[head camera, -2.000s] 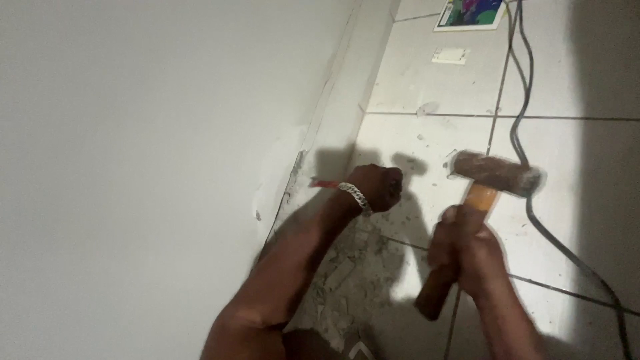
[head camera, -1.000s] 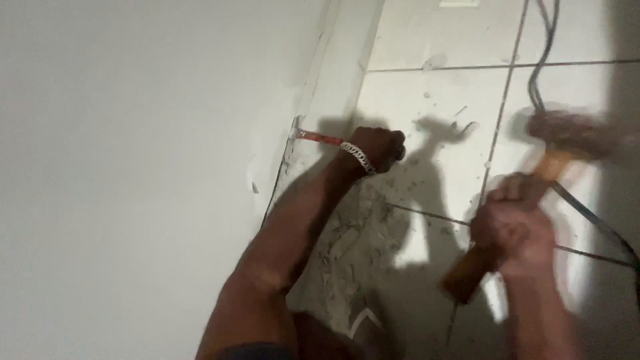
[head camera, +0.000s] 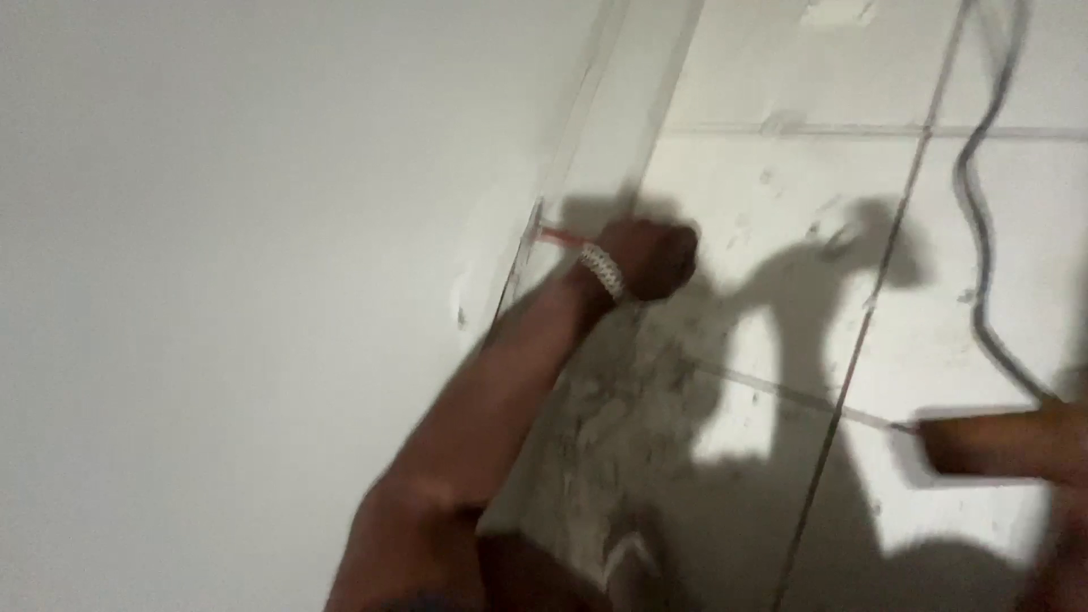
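My left hand (head camera: 653, 259), with a pale chain bracelet (head camera: 602, 270) at the wrist, is closed around a red tool (head camera: 561, 237), probably a chisel. Its far end meets the skirting at the foot of the white wall (head camera: 255, 297). At the right edge, my right hand (head camera: 1067, 446) is blurred and partly cut off, closed on the wooden handle (head camera: 977, 444) of a hammer. The hammer's head is out of view. Shadows of the arm and hammer fall on the tiles between the hands.
A dark cable (head camera: 984, 246) runs down the tiled floor (head camera: 790, 204) on the right. Rubble and dust (head camera: 608, 399) lie along the wall below my left hand. Part of a foot in a strapped sandal (head camera: 631, 565) shows at the bottom.
My right hand has moved right with the hammer, whose head has left the view. My left hand stays closed at the skirting.
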